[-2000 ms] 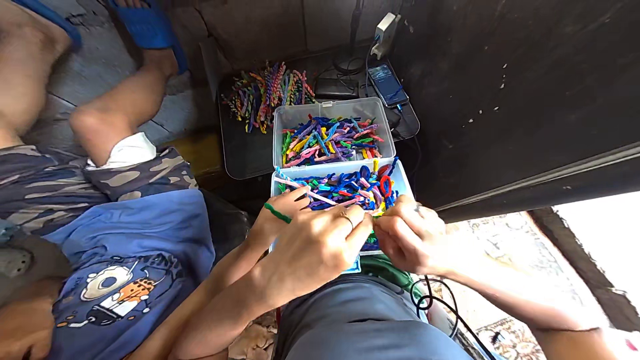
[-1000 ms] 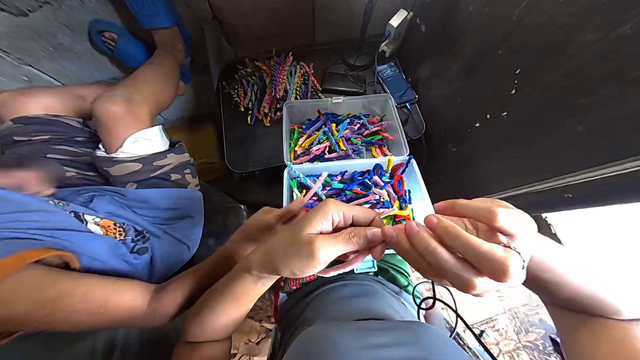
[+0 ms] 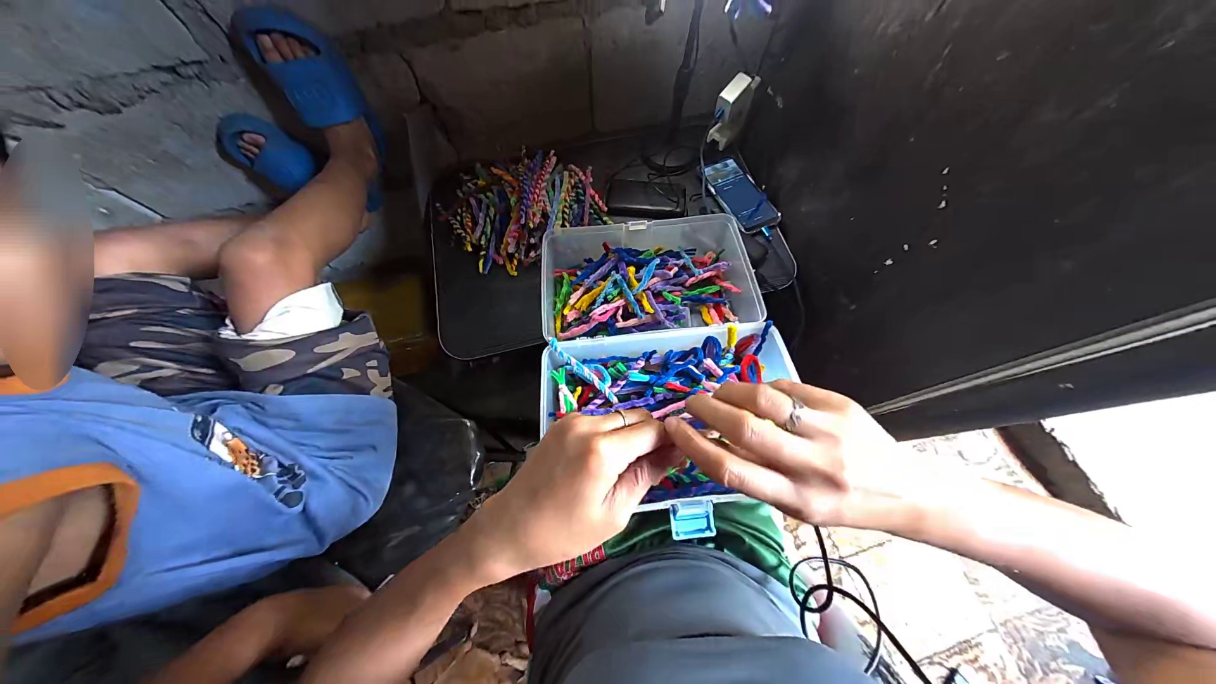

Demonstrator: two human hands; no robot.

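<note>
Over the near part of an open plastic box point(image 3: 781, 356), my left hand point(image 3: 594, 465) and my right hand point(image 3: 788, 446) meet at the fingertips, with fingers bent in a pinch. A pink fuzzy strand point(image 3: 673, 408) shows right beside the fingertips; whether it is held cannot be told, as the fingers hide what lies between them. Many short fuzzy strands point(image 3: 655, 366) in blue, red, purple and green fill the box. Its clear lid point(image 3: 556, 252) lies folded back and holds more strands point(image 3: 646, 285). A light blue and white twisted strand point(image 3: 581, 369) lies across the box's left corner.
Twisted multicoloured strands point(image 3: 522, 204) lie on a black tray point(image 3: 484, 318) behind the box. A phone point(image 3: 741, 195) with a cable and a white adapter point(image 3: 733, 104) are at the back right. Another person sits at left, with a forearm point(image 3: 275, 632) low down. A dark panel point(image 3: 988, 190) stands at right.
The other person's arm has drawn back from beside my left hand to the lower left. The light blue and white twisted strand now shows at the box's left corner.
</note>
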